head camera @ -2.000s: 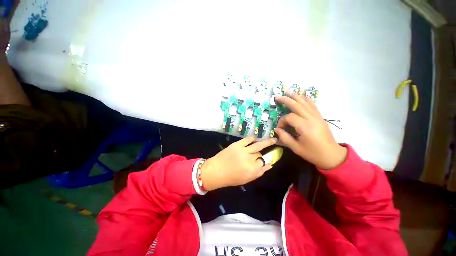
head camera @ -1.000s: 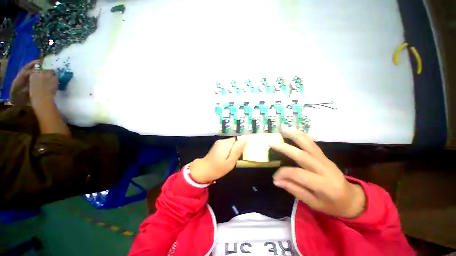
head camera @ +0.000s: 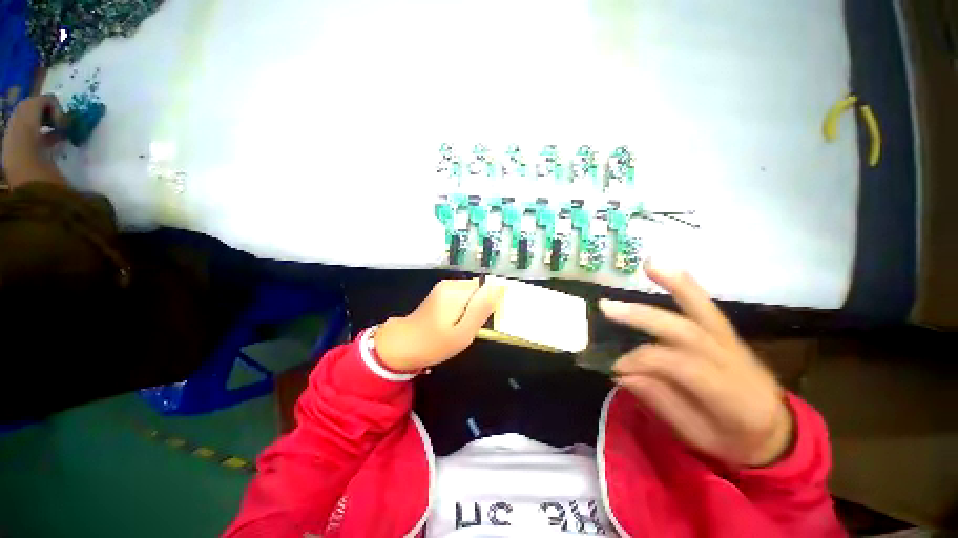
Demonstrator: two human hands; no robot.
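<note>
The PCB panel (head camera: 536,215) lies flat on the white sheet, in two rows of green-and-white boards. Black bars show on several boards of the near row; the two rightmost near boards show none. Thin dark lead wires (head camera: 669,216) stick out at its right end. My left hand (head camera: 441,326) grips a pale yellow-white liner (head camera: 541,315) below the panel, at the sheet's near edge. A small dark piece shows by its fingertips. My right hand (head camera: 699,368) is right of the liner, blurred, fingers apart. A faint dark blur lies by its fingertips; I cannot tell what it is.
Yellow-handled cutters (head camera: 853,126) lie at the right edge of the white sheet (head camera: 315,137). At far left, another person's hand (head camera: 32,137) is by a small blue cluster (head camera: 84,121), with a green-silver heap (head camera: 89,21) beyond. A blue stool (head camera: 226,368) stands below.
Both hands have come away from the panel since the first frame. The liner now shows broadly in my left hand. My right hand has moved right and down. The view has shifted.
</note>
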